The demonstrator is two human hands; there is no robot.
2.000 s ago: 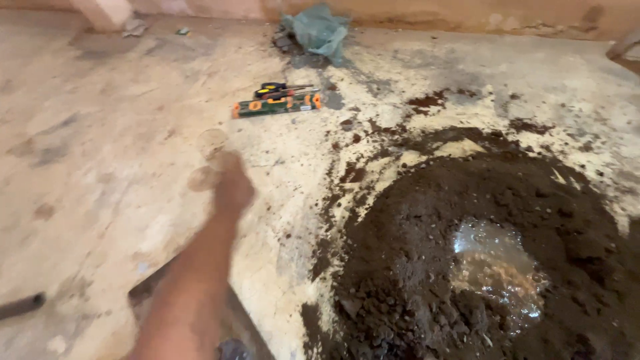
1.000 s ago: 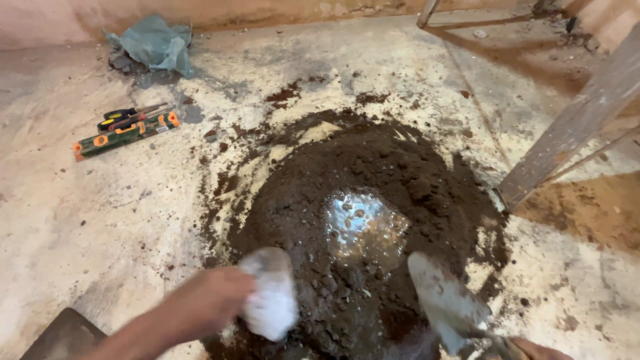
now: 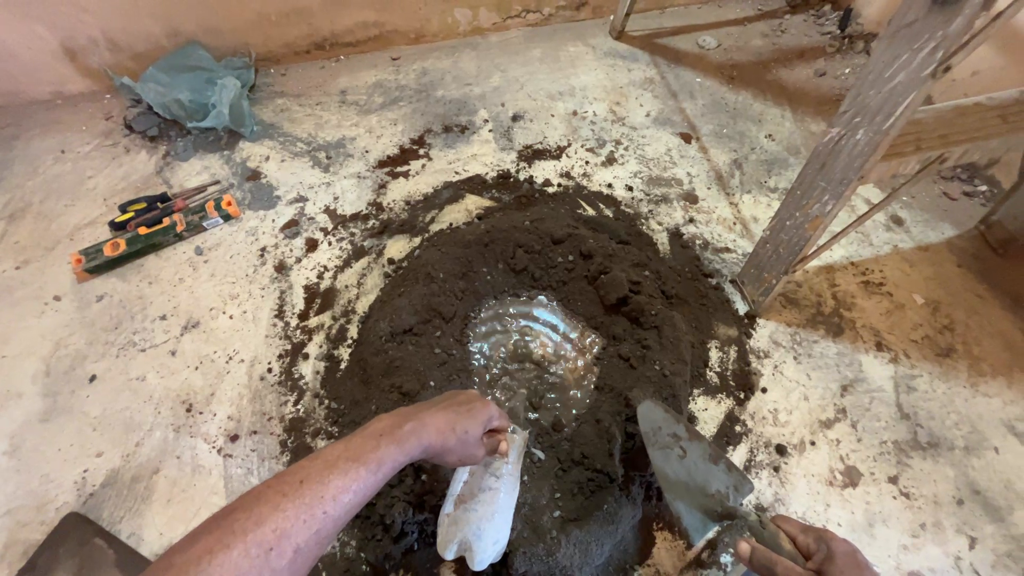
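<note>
My left hand (image 3: 468,428) grips the rim of a cloudy plastic bottle (image 3: 482,508), its base toward me and its mouth toward the pool. Water (image 3: 534,352) fills a hollow in a ring-shaped mound of dark, damp soil or mortar mix (image 3: 512,256), and its surface is rippled and bubbly. In my right hand (image 3: 812,548) is the handle of a mason's trowel (image 3: 692,468); its dirty pointed blade lies over the mound's near right side.
On the floor at left lie a green and orange spirit level (image 3: 156,240) and screwdrivers (image 3: 144,208). A green plastic bag (image 3: 192,88) sits by the wall. A wooden support (image 3: 848,160) stands at right. A dark flat object (image 3: 76,552) lies at bottom left.
The left hand, empty-looking and away from the mound at first, now holds the bottle near the water. The right hand and trowel have come into view. The view has swung right.
</note>
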